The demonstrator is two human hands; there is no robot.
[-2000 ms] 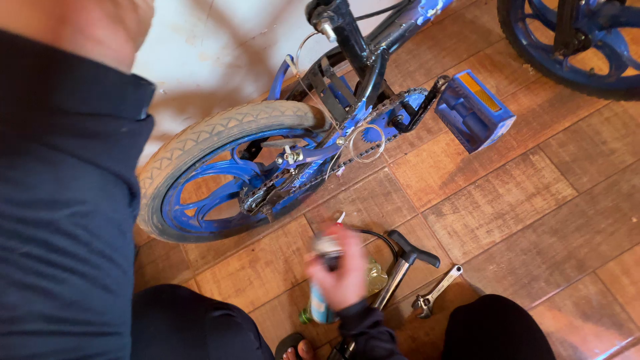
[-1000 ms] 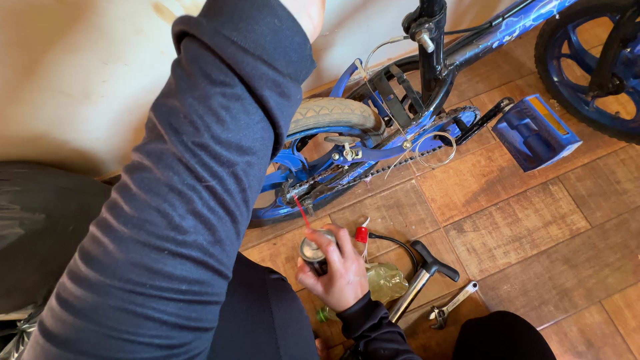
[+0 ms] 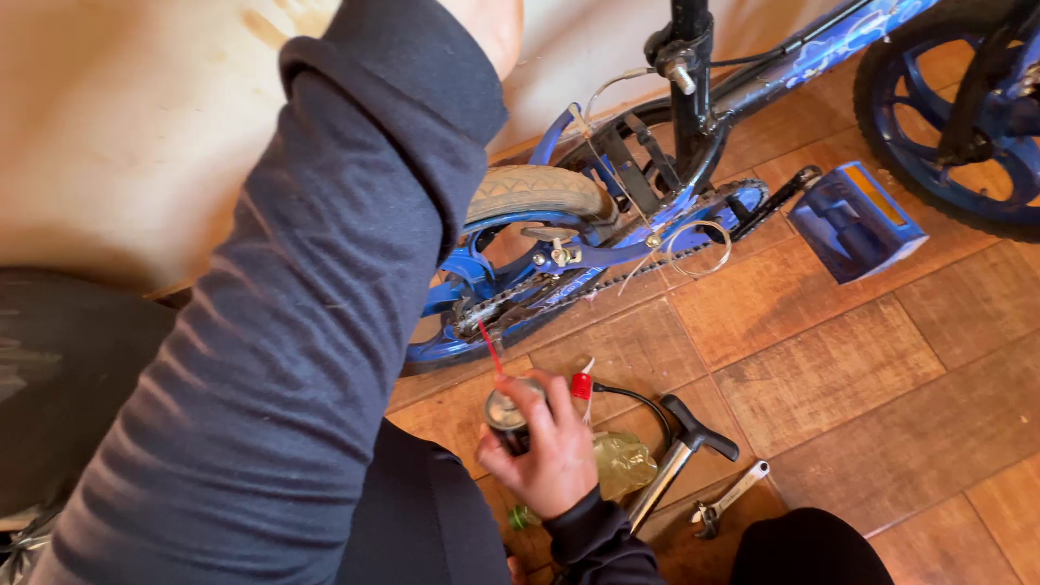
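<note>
My right hand [image 3: 548, 451] is wrapped around an aerosol can [image 3: 508, 414], with the index finger on its top. A thin red straw runs from the can to the rear hub and sprocket area [image 3: 479, 317] of a blue bicycle. My left arm reaches across the view to the top edge; only the wrist of my left hand [image 3: 500, 28] shows, and its fingers are out of frame. The bicycle's chain [image 3: 609, 280] runs along the frame to the chainring [image 3: 743, 199]. My left sleeve hides part of the rear tyre [image 3: 540, 191].
On the tiled floor lie a floor pump [image 3: 670, 471] with a black hose, an adjustable wrench [image 3: 731, 496], a yellowish translucent bottle [image 3: 621, 463] and a red-capped nozzle [image 3: 582, 385]. The pedal [image 3: 857, 219] juts out. A loose cable [image 3: 699, 248] coils near the chain. A wall stands behind.
The can in my right hand was blurred and lower by my leg two seconds ago; now its red straw points at the rear hub. My left arm has moved right, over the rear wheel.
</note>
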